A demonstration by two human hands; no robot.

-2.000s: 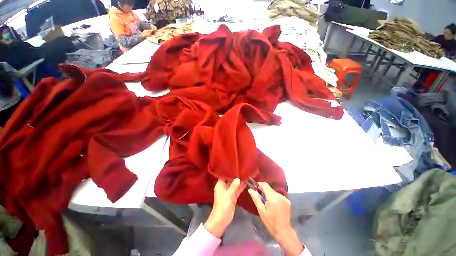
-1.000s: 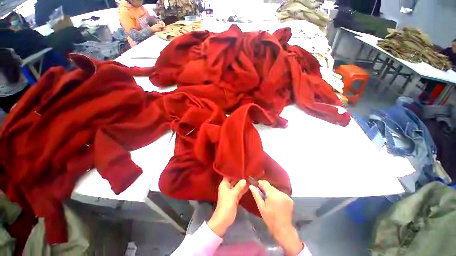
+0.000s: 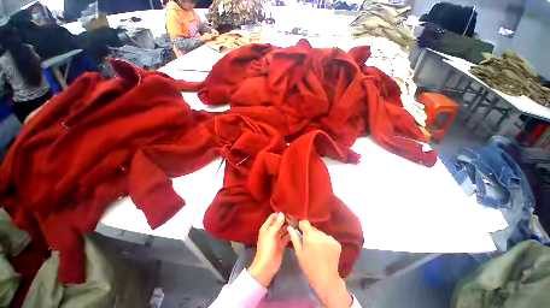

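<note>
A red garment [image 3: 301, 174] lies bunched at the table's front edge, part of it hanging over. My left hand [image 3: 269, 243] pinches its lower edge between thumb and fingers. My right hand [image 3: 316, 249] is close beside it, closed around small thread snips [image 3: 294, 226], mostly hidden by the fingers. The snips' tips are at the cloth edge by my left fingertips. Whether a thread is there is too small to tell.
A heap of red garments [image 3: 313, 84] lies behind on the white table [image 3: 416, 210]. Another red pile [image 3: 96, 144] hangs over the left edge. An orange stool [image 3: 439, 111], blue denim [image 3: 491, 174] and olive sacks [image 3: 506, 280] surround the table. A person in orange [image 3: 184, 27] sits behind.
The view has shifted, so the table and garments appear further right and slightly lower. My right hand has moved closer to my left, and the snips are more hidden between the fingers.
</note>
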